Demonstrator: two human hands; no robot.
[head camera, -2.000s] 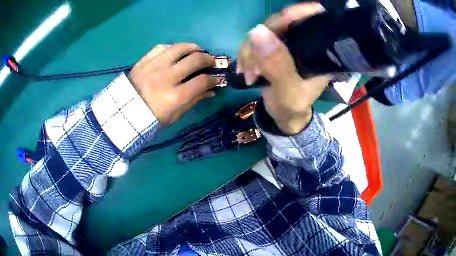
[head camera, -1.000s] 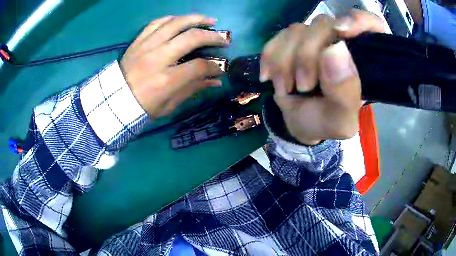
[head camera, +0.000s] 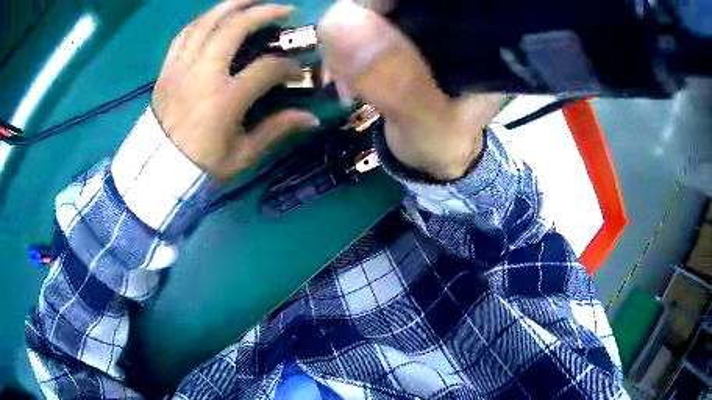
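My left hand (head camera: 215, 90) lies over a pair of black connector housings (head camera: 261, 55), its thumb and fingers around them. Their copper terminals (head camera: 298, 37) stick out to the right of the fingers and glare white. My right hand (head camera: 406, 86) is closed around the thick black electric screwdriver (head camera: 539, 51), which is blurred. The driver's narrow front end and any screw are hidden behind my right hand, beside the terminals. A second black pair (head camera: 300, 191) with copper tips (head camera: 365, 162) lies on the green bench below, touched by neither palm.
Black lead wires (head camera: 86, 116) run left to a red tip (head camera: 9, 133). Another blue and red wire end (head camera: 39, 254) lies by my left sleeve. A tray with an orange-red rim (head camera: 601, 187) sits at the right bench edge. Cartons (head camera: 679, 312) stand on the grey floor.
Since one second ago, my right hand and the driver have moved left and up, closer over the terminals. My left hand has shifted left, its thumb and fingers spread wider.
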